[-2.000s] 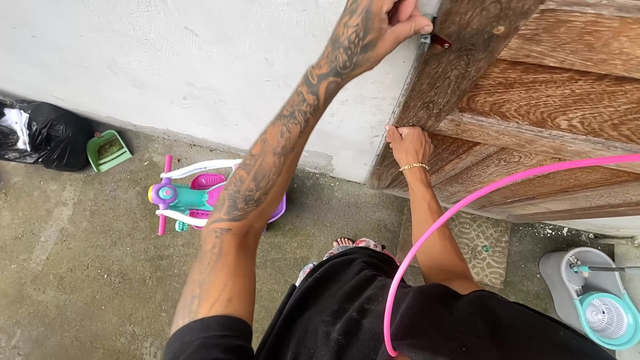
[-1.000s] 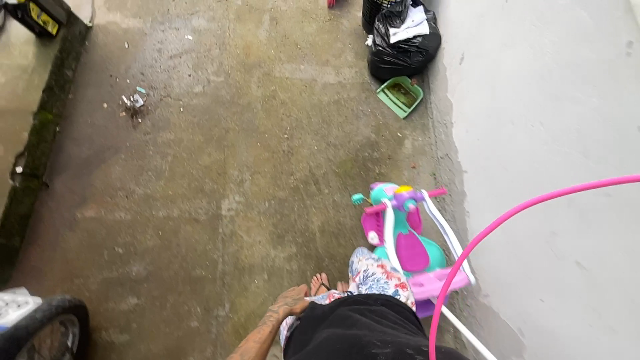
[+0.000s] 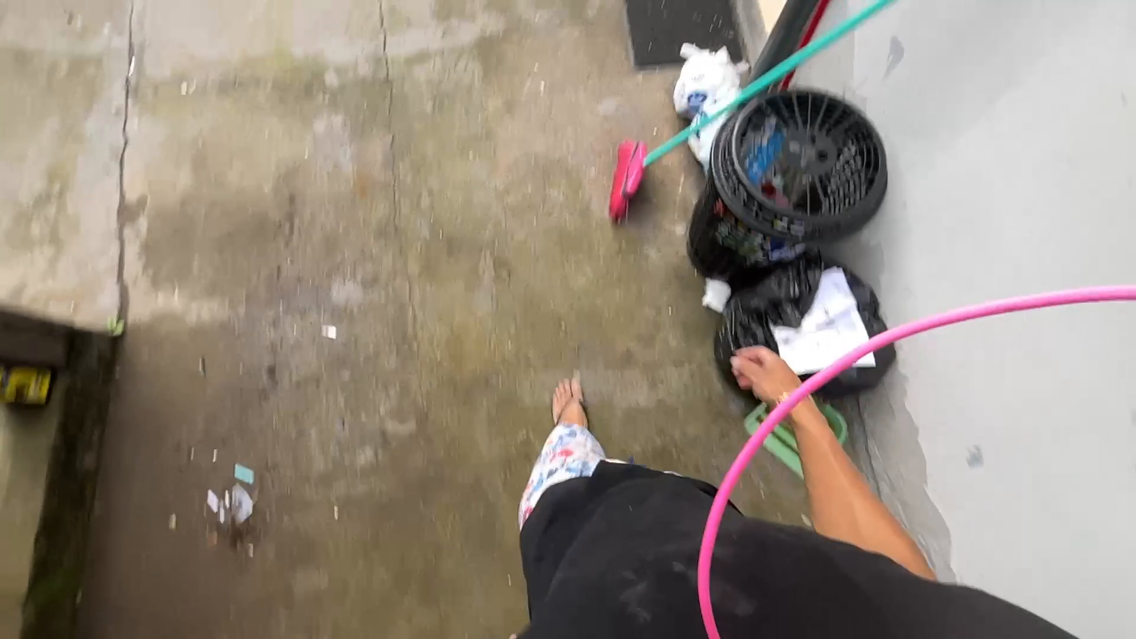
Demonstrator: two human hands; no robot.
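My right hand point(image 3: 765, 373), with a thin bracelet at the wrist, hangs with loosely bent fingers and holds nothing visible. In the view it overlaps the lower left of a black garbage bag point(image 3: 763, 315) with white paper point(image 3: 827, 324) on it; contact cannot be told. A green dustpan point(image 3: 783, 444) lies partly hidden behind my right forearm. Across that forearm curves a pink tube point(image 3: 741, 461). A black basket-like bin point(image 3: 799, 164) stands above the bag, beside a broom with a pink head point(image 3: 628, 180) and a teal handle point(image 3: 763, 82). My left hand is out of view.
The grey wall point(image 3: 1003, 399) runs along the right. White plastic bags point(image 3: 706, 84) and a dark mat point(image 3: 683, 31) are near the bin. Small litter point(image 3: 232, 501) lies on the concrete floor point(image 3: 355, 399) at lower left, near a dark raised edge point(image 3: 75, 461).
The view has swung from the wooden door along the yard. My right hand has left the door edge, and my left hand, seen a second ago, is out of view.
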